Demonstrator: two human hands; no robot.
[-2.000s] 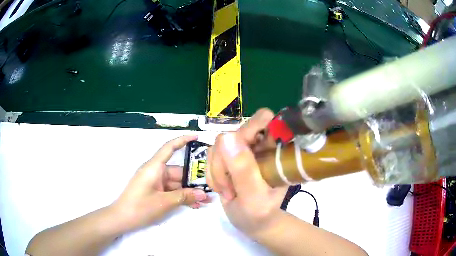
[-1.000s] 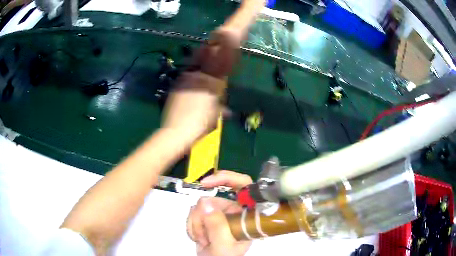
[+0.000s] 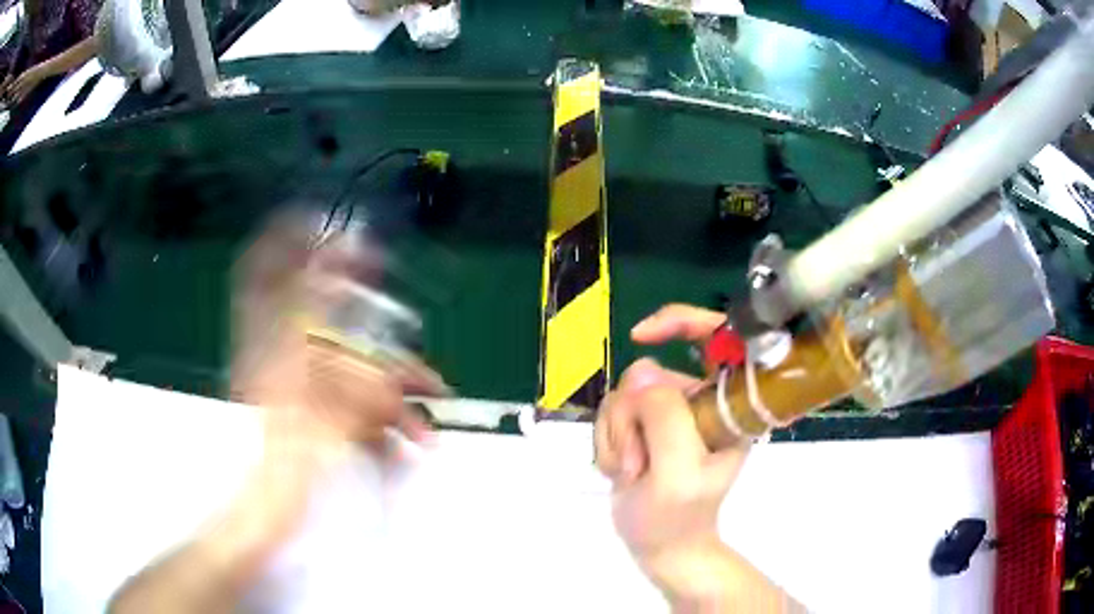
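My right hand (image 3: 666, 450) is closed around the amber-brown barrel of the glue gun (image 3: 786, 384), right of centre; the nozzle tip is hidden by my fingers. A pale supply hose (image 3: 948, 174) runs up to the right from it. My left hand (image 3: 318, 360) is strongly blurred, over the near belt edge at left. It holds a blurred power adapter unit (image 3: 372, 324), greyish with a yellowish part; its details cannot be told. The white work sheet (image 3: 504, 528) lies below both hands.
A yellow-black striped guard bar (image 3: 577, 258) crosses the green conveyor belt (image 3: 480, 288). Adapter units (image 3: 744, 202) lie on the belt. A red basket (image 3: 1020, 480) stands at right, beside a small black object (image 3: 959, 546) on the sheet. Another person's arm (image 3: 54, 70) shows at top left.
My left hand has come back from across the guard bar towards me and left, now with a unit in it. The gun and my right hand sit higher and further right in the picture.
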